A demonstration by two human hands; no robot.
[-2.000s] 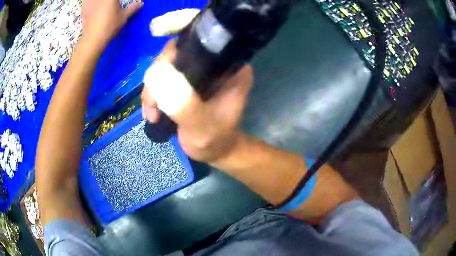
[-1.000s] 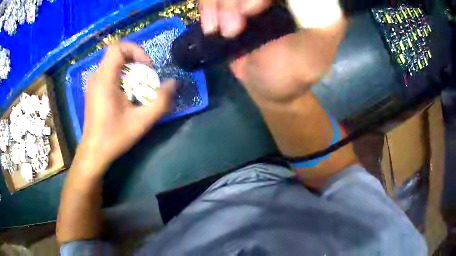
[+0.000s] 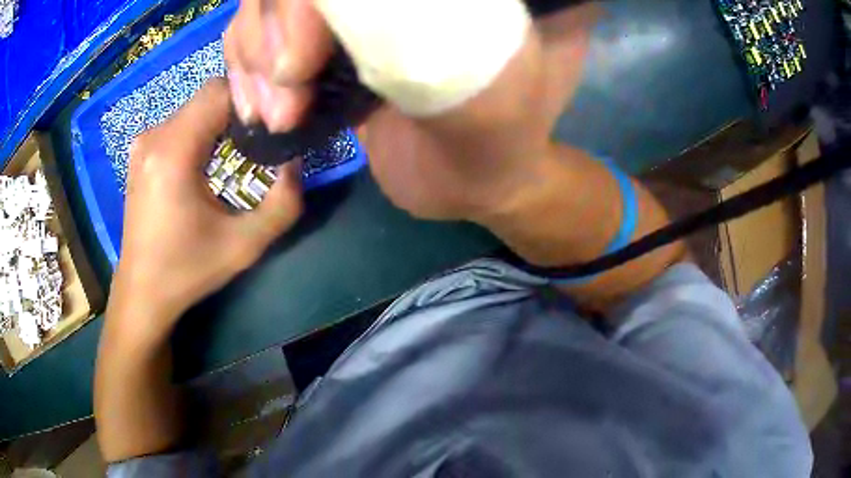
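Observation:
My left hand [image 3: 191, 201] holds a white housing with gold and silver metal inserts [image 3: 241, 177] between thumb and fingers, over the near part of the blue screw tray [image 3: 89, 177]. My right hand [image 3: 448, 140] grips the black electric screwdriver [image 3: 322, 117], its dark nose right at the housing's upper side. The bit is hidden. A large cream-white wrap [image 3: 439, 47] shows on the right hand. The tray holds many small silver-grey screws [image 3: 154, 98], partly covered by both hands.
A cardboard box [image 3: 79, 271] of white pieces stands at left. Loose gold contacts [image 3: 168, 35] lie behind the tray, beside a large blue tray [image 3: 65, 61]. Small components [image 3: 770, 42] lie far right. The black cord [image 3: 728, 205] crosses my right forearm. Cardboard cartons [image 3: 756, 243] sit at lower right.
My left hand has come back from the blue area with the housing, now turned to show its metal. My right hand has brought the screwdriver down to it. The view has shifted.

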